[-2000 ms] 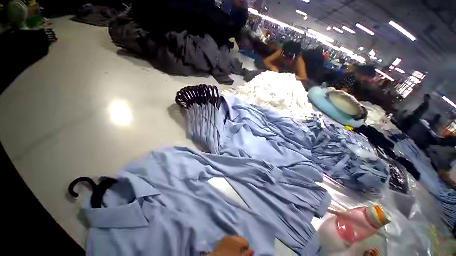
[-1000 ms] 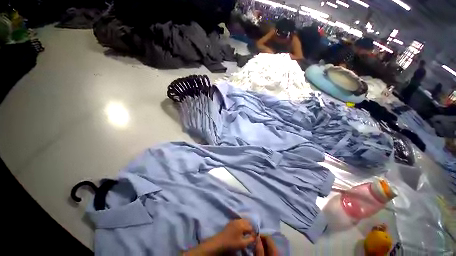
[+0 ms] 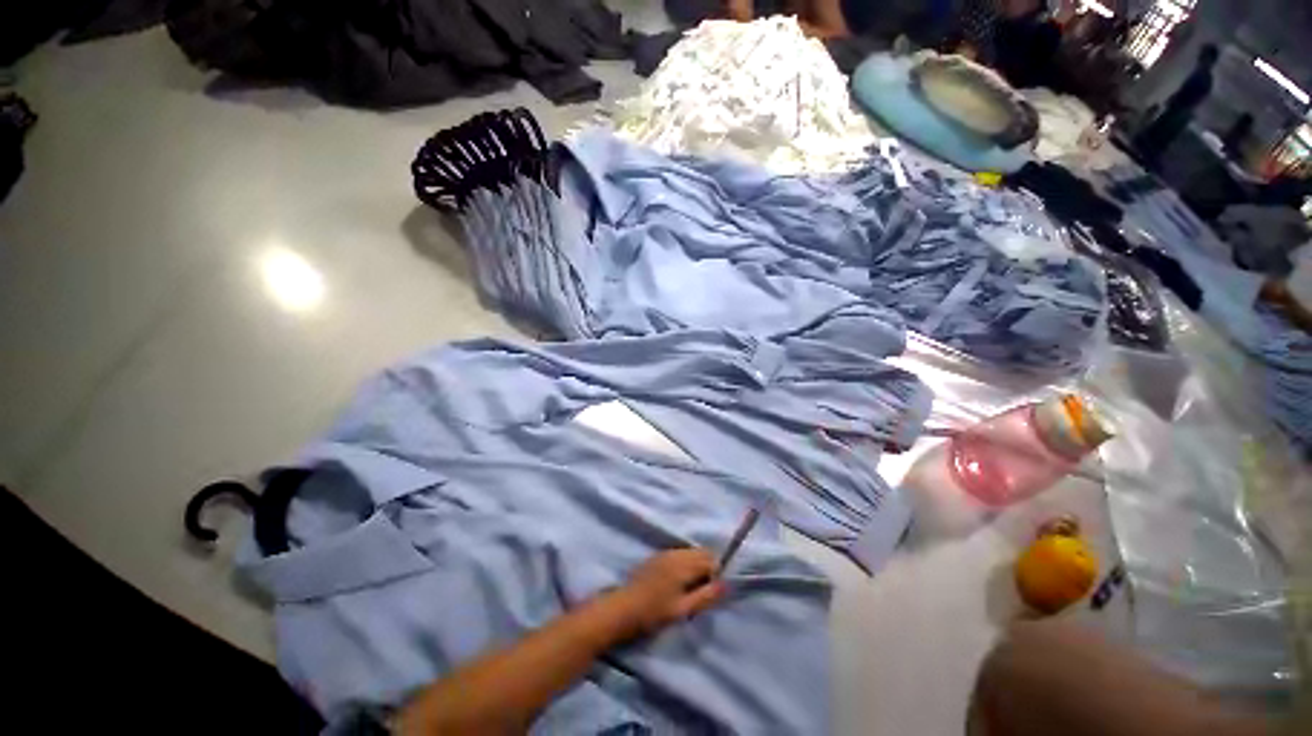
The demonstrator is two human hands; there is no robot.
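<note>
A light-blue garment point(image 3: 533, 489) lies on the table with its collar and black hanger hook point(image 3: 216, 506) at the left. My left hand point(image 3: 671, 587) rests on its body, the forearm crossing from the bottom edge. Its fingers are closed on a slim, dark, pointed tool point(image 3: 738, 541), which sticks up and to the right; its exact kind is unclear. A blurred part of my right hand or forearm point(image 3: 1079, 690) shows at the lower right, cut off by the bottom edge. Its fingers cannot be made out. The garment's lower part runs out of the picture.
Stacked blue garments point(image 3: 518, 259) with bunched black hooks lie behind. Beyond are a white heap point(image 3: 748, 94), dark-grey garments point(image 3: 389, 51) and a round light-blue object point(image 3: 892, 115). A pink bottle point(image 3: 1000, 457), an orange round fruit point(image 3: 1056, 569) and clear plastic sheets point(image 3: 1201, 518) lie at the right.
The view has tilted down. My hands, together at the garment a second ago, are now apart: the left is farther up with the slim tool showing, the right is at the lower right.
</note>
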